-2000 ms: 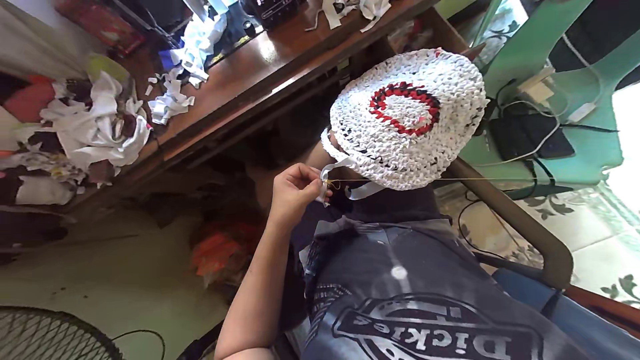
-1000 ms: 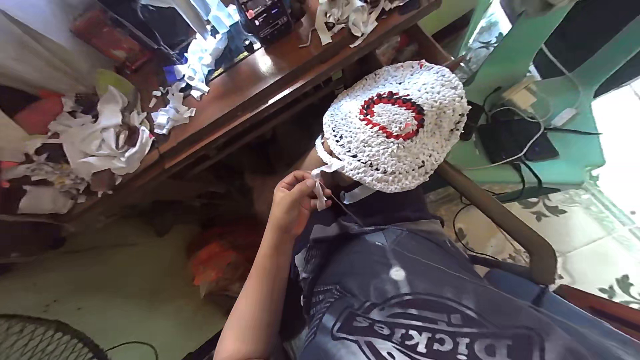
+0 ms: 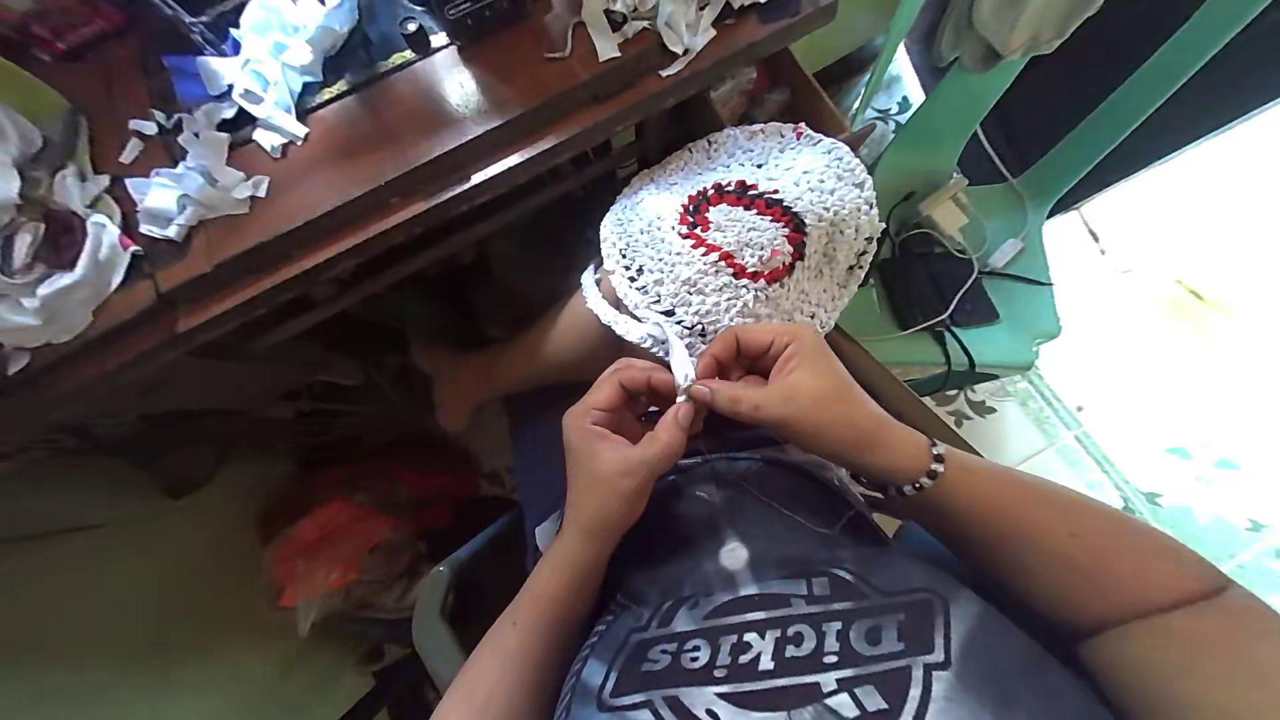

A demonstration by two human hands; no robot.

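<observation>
A round mat crocheted from white fabric strips (image 3: 640, 230), with an oval ring of red and black, rests over my lap and bare leg. From its lower left edge runs a braided white strip (image 3: 612, 318), which leads to a loose white fabric strip (image 3: 679, 358). My left hand (image 3: 622, 430) pinches the lower end of this strip between thumb and finger. Meeting it from the other side, my right hand (image 3: 775, 385), with a beaded bracelet at the wrist, grips the same end. The fingertips of both hands nearly touch. A needle or hook cannot be made out.
Ahead stands a brown wooden table (image 3: 400, 130) with piles of white fabric scraps (image 3: 195, 180) near its edge. At the right is a green plastic chair (image 3: 1020, 300) holding a black pouch-like item (image 3: 935, 285) and white cables. A red plastic bag (image 3: 330, 550) lies on the floor.
My right hand, out of view in both earlier frames, has come in and taken hold of the strip's end beside my left hand.
</observation>
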